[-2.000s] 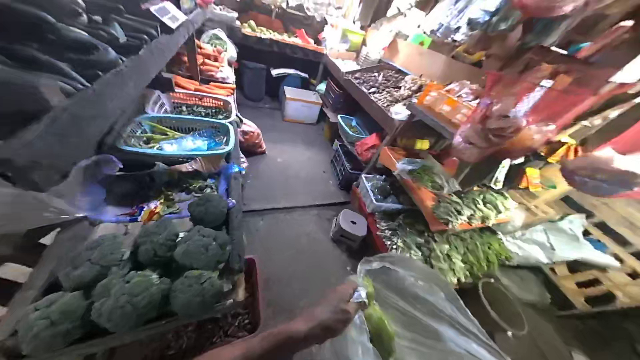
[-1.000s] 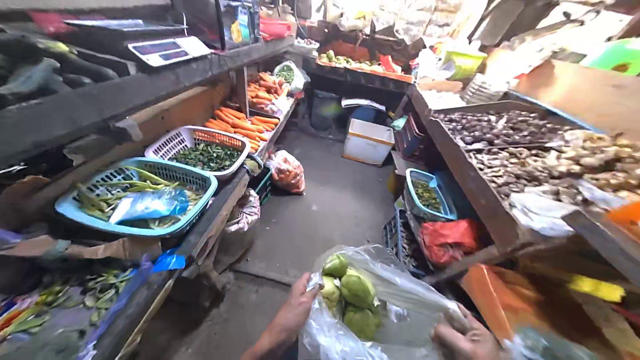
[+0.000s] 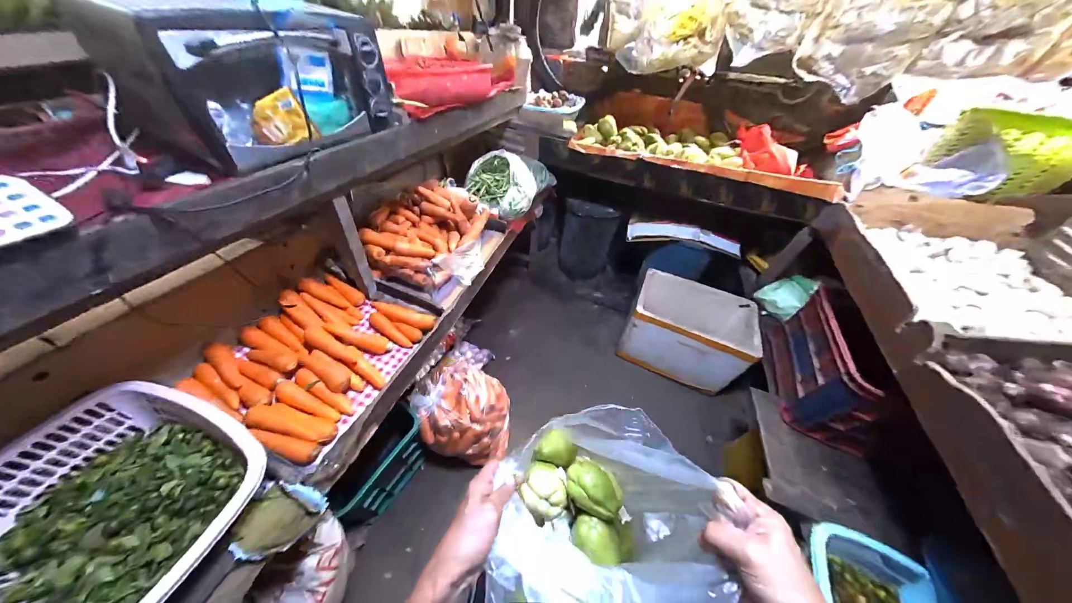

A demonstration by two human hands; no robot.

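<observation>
A clear plastic bag [image 3: 670,502] with several green chayotes [image 3: 595,490] inside is held low in front of me, its mouth spread. My left hand [image 3: 473,528] grips the bag's left edge, close to the chayotes. My right hand [image 3: 754,536] pinches the gathered right edge between thumb and fingers. The bag's lower part runs out of view at the bottom.
Carrots [image 3: 310,360] and a basket of green leaves [image 3: 117,502] line the left shelf. A bag of carrots [image 3: 465,410] and a white box [image 3: 691,331] stand on the floor. Ahead is a tray of green produce [image 3: 670,146]; garlic [image 3: 971,276] lies right.
Two seconds ago one hand showed at the bag; now both hold it, with its mouth spread wider. The view has moved forward along the aisle, toward the carrots and the far tray.
</observation>
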